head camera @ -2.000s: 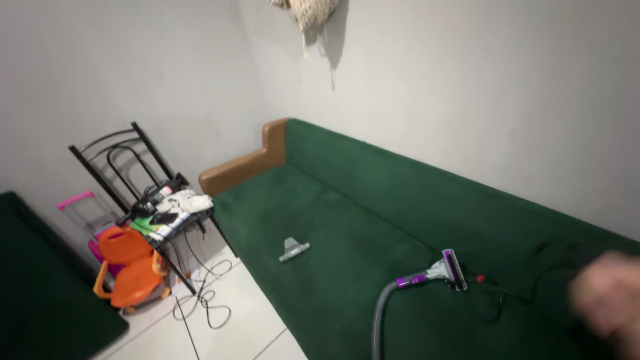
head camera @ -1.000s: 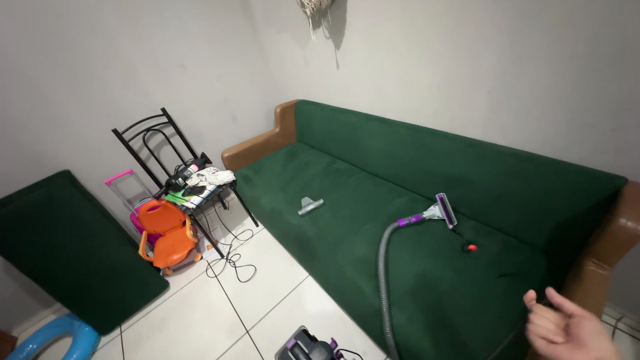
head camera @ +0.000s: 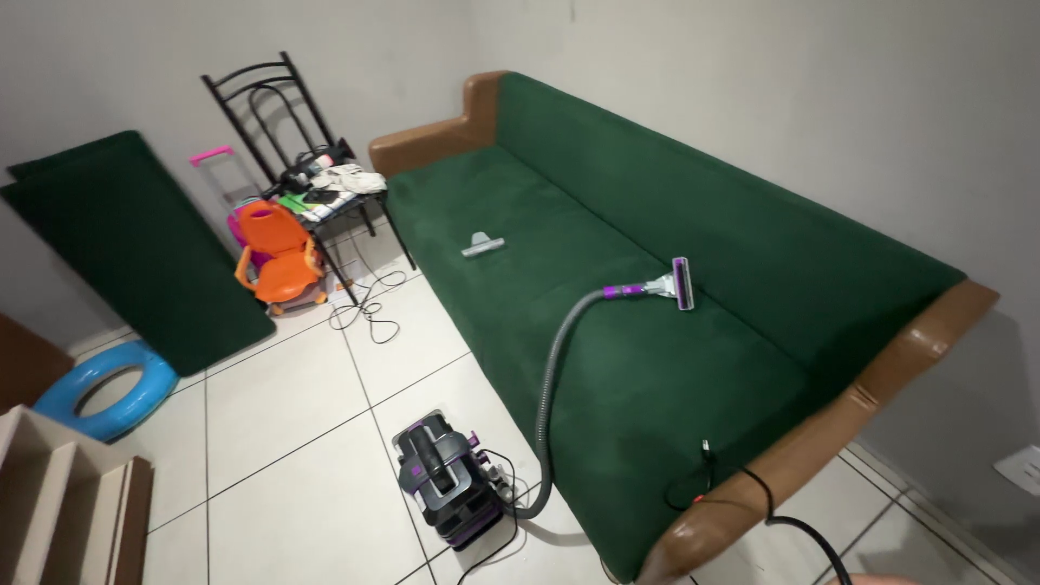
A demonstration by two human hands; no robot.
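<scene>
A sliver of my right hand (head camera: 873,579) shows at the bottom right edge, next to a black cable (head camera: 808,528); its fingers are hidden. The cable crosses the near brown armrest (head camera: 861,398), and its plug end (head camera: 705,447) lies at the green seat beside a small red piece. My left hand is out of view. On the green sofa (head camera: 569,268) rests a purple and grey upholstery nozzle (head camera: 681,284) on a ribbed grey hose (head camera: 548,390), which runs down to a portable spot cleaner (head camera: 447,479) on the floor. A clear nozzle attachment (head camera: 483,244) lies farther back.
Beyond the sofa stand a black metal chair (head camera: 284,122) piled with things and an orange child's seat (head camera: 280,252). Loose cords (head camera: 370,305) lie on the floor tiles. Green cushions (head camera: 146,252) lean at left above a blue inflatable ring (head camera: 110,390); a wall outlet (head camera: 1020,470) is at right.
My right hand has dropped to the bottom edge. The cable with the red piece has shifted from mid-seat near the nozzle to the near armrest. The view has swung considerably.
</scene>
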